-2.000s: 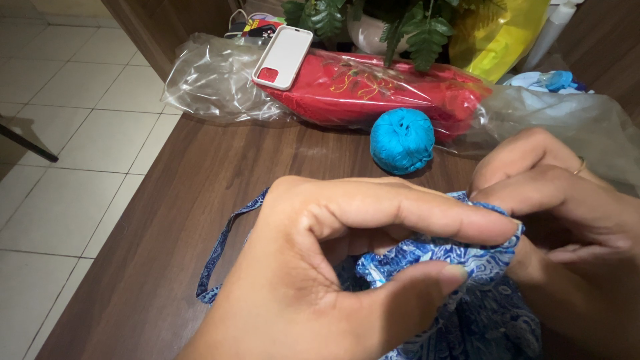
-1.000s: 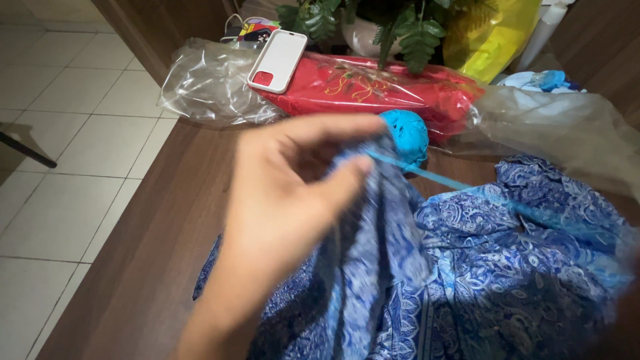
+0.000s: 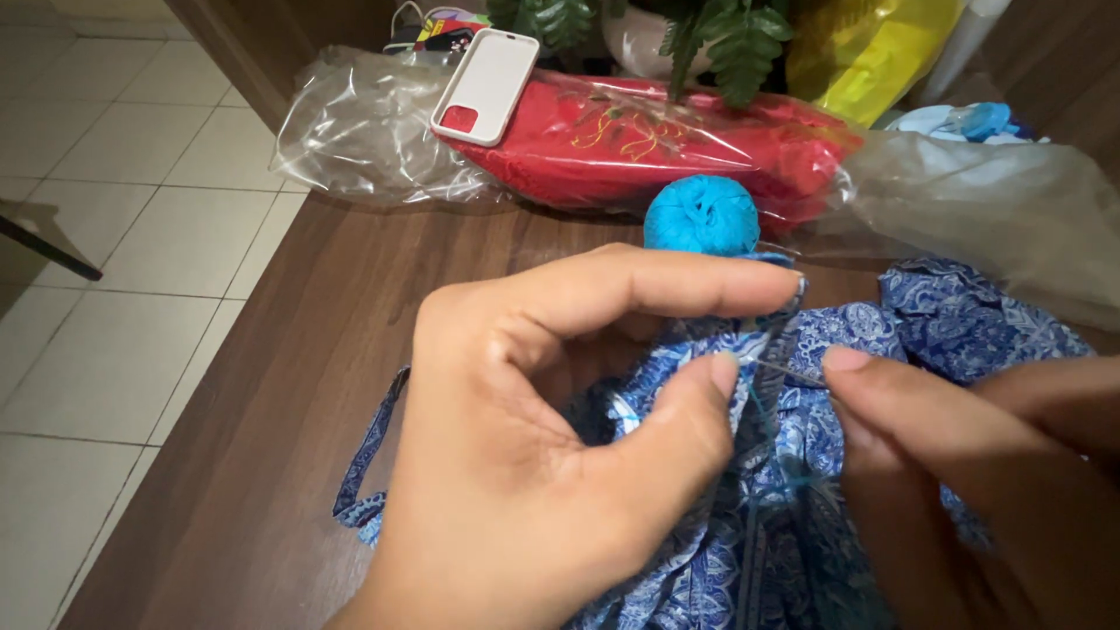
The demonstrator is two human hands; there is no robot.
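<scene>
Blue and white paisley fabric [image 3: 726, 534] lies bunched over the front of the table. My left hand [image 3: 542, 420] pinches a fold of it between thumb and forefinger. Just right of that fold, my right hand [image 3: 945, 446] holds a thin sewing needle [image 3: 792, 374] between thumb and forefinger, its tip at the cloth near my left thumb. Turquoise thread [image 3: 761, 407] runs along the fabric below the needle. Behind my left hand sits a ball of turquoise yarn [image 3: 702, 214]. A narrow strap [image 3: 372, 455] of the same print lies to the left.
A red cloth item in clear plastic [image 3: 612, 144] lies across the back of the wooden table [image 3: 236, 420], with a white phone case [image 3: 486, 87] on it. Behind are a potted plant [image 3: 748, 52] and a yellow bag [image 3: 862, 61]. Tiled floor [image 3: 105, 350] shows at left.
A second ago my left hand was farther left, with turquoise thread stretched rightward from it. Now both hands are close together at the fold, and the needle shows in my right hand.
</scene>
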